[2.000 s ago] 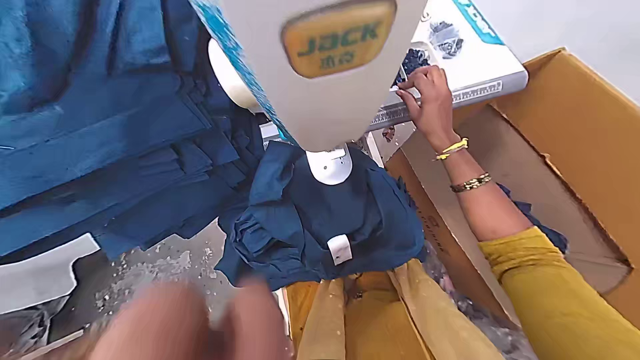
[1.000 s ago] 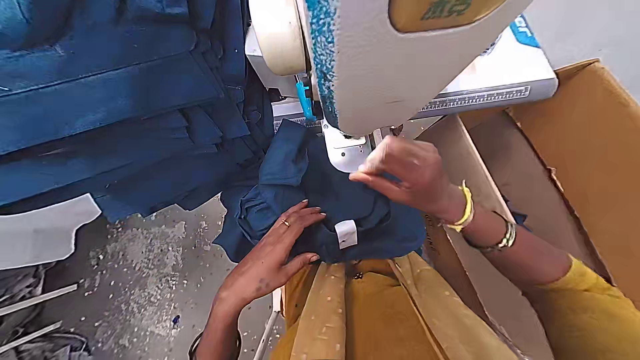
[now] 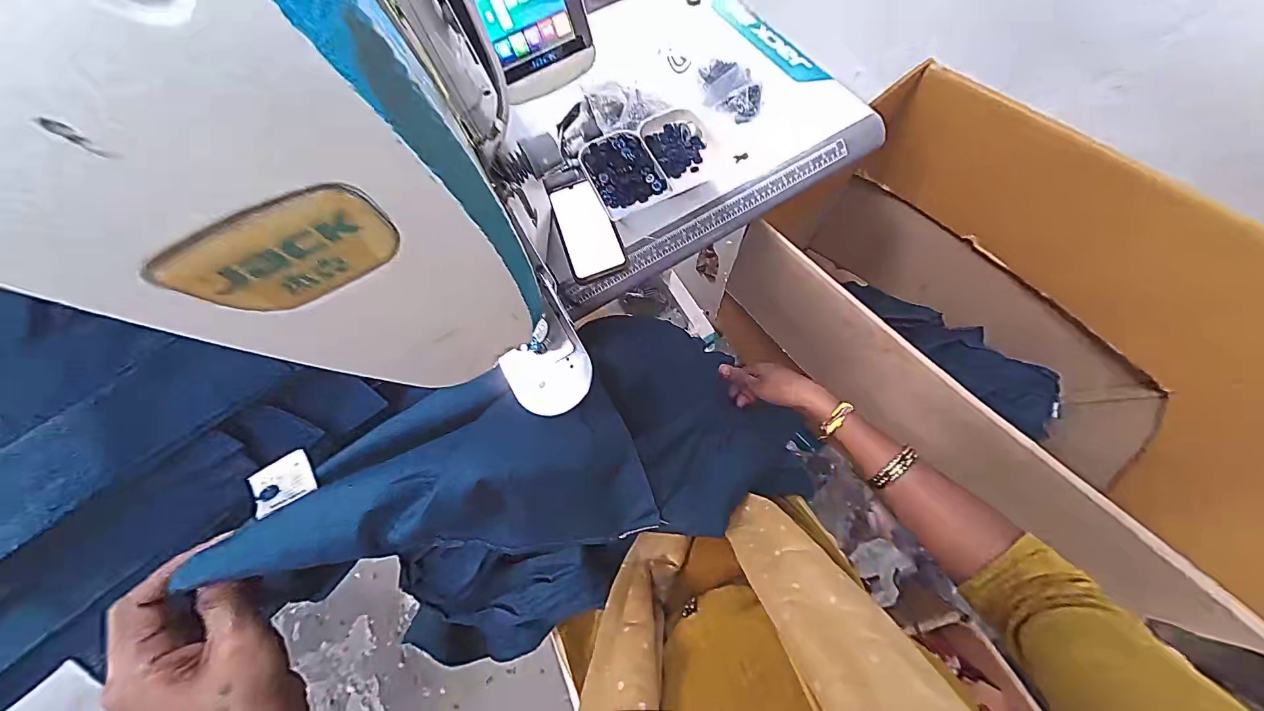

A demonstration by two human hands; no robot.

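Observation:
A dark blue garment (image 3: 513, 464) is spread beneath the head of a white Jack sewing machine (image 3: 395, 326). At lower left, my left hand (image 3: 202, 632) pinches one pointed end of the cloth between thumb and fingers. My right hand (image 3: 775, 385) grips the garment's right edge with its fingertips, just below the machine table. A small white tag (image 3: 282, 484) bearing a dark mark lies on the cloth near my left hand. The machine's white presser guard (image 3: 548, 375) sits over the middle of the fabric and hides the part under it.
Stacked dark blue fabric pieces (image 3: 89, 444) lie at left. On the machine table (image 3: 790, 123) are a tray of dark buttons (image 3: 627, 170), a phone (image 3: 587, 229), a plastic bag (image 3: 731, 91) and a screen (image 3: 528, 30). At right stands a cardboard box (image 3: 1086, 237) with dark cloth (image 3: 973, 360) inside.
The garment, bunched under the machine head one second ago, is now spread out. My left hand has moved left with its end, and my right hand has moved from the machine head to the cloth's right edge.

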